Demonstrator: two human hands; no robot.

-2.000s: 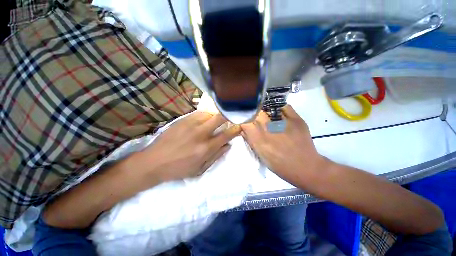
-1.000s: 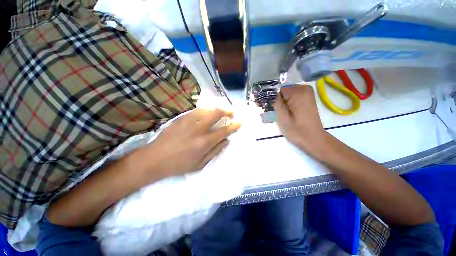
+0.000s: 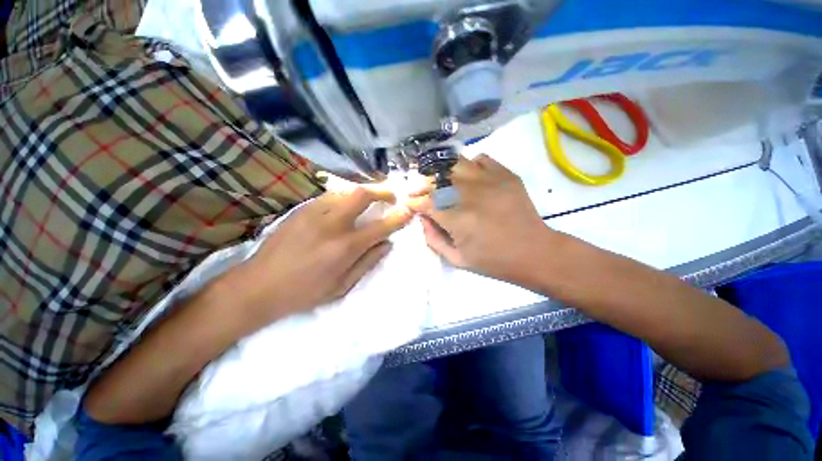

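Note:
The white padded lining lies under my left forearm and hangs over the table's front edge. The tan checked shell fabric lies beside it on the left. My left hand rests on the lining, its fingertips pressing the edge near the needle area. My right hand is at the presser foot, with its fingertips meeting those of my left hand on the white edge. Glare from the lamp hides the exact seam and what is between the fingertips.
The white and blue sewing machine head stands over the work. Scissors with yellow and red handle loops lie right of the needle. A ruler-marked strip runs along the front edge. Blue crates stand below right, beside my denim-clad legs.
My right hand has moved left from beside the presser foot to meet my left fingertips at the fabric edge. The camera view has shifted, showing the machine head from another angle.

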